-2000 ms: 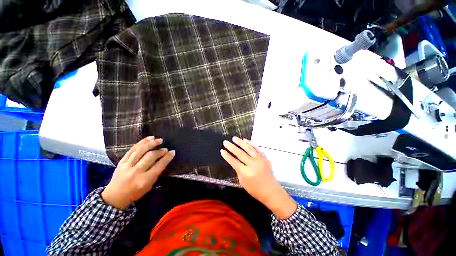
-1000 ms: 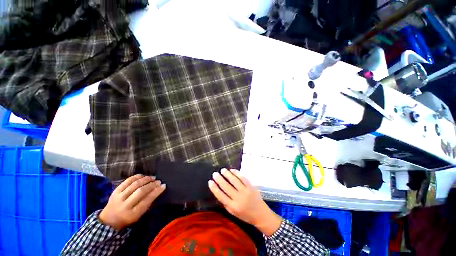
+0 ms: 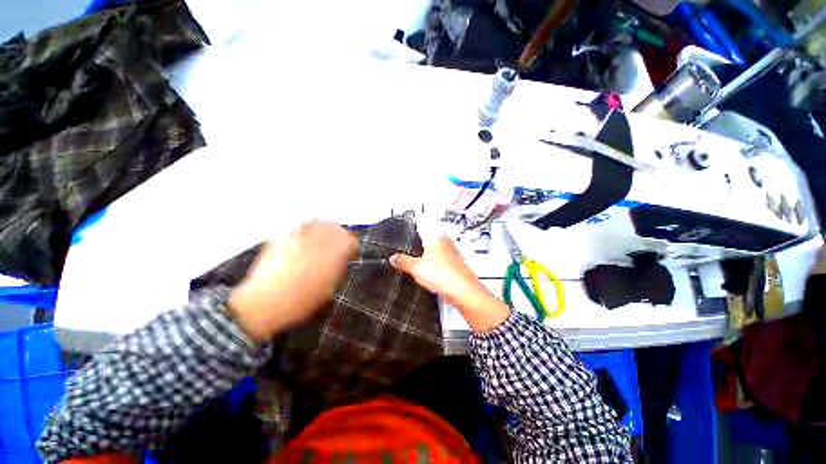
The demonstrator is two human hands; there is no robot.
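The plaid fabric panel (image 3: 367,313) lies at the table's front edge and hangs down toward my lap. Its upper edge reaches the needle area of the white sewing machine (image 3: 561,159). My right hand (image 3: 444,272) is on the panel's upper right part beside the needle area, thumb and fingers on the cloth. My left hand (image 3: 303,272) is blurred, over the panel's upper left part; its fingertips are unclear, so I cannot tell if it grips. The dark plain piece cannot be made out.
Scissors (image 3: 534,285) with green and yellow loops lie right of my right hand. Dark cloth scraps (image 3: 629,283) lie farther right. A crumpled plaid bundle (image 3: 91,136) is at far left. A long silver tool (image 3: 598,149) lies on the machine. Blue crates (image 3: 27,381) stand at the lower left.
The panel has moved from lying flat on the table to the machine's needle area, with much of it now over the front edge. Both hands have moved up, and the view has shifted.
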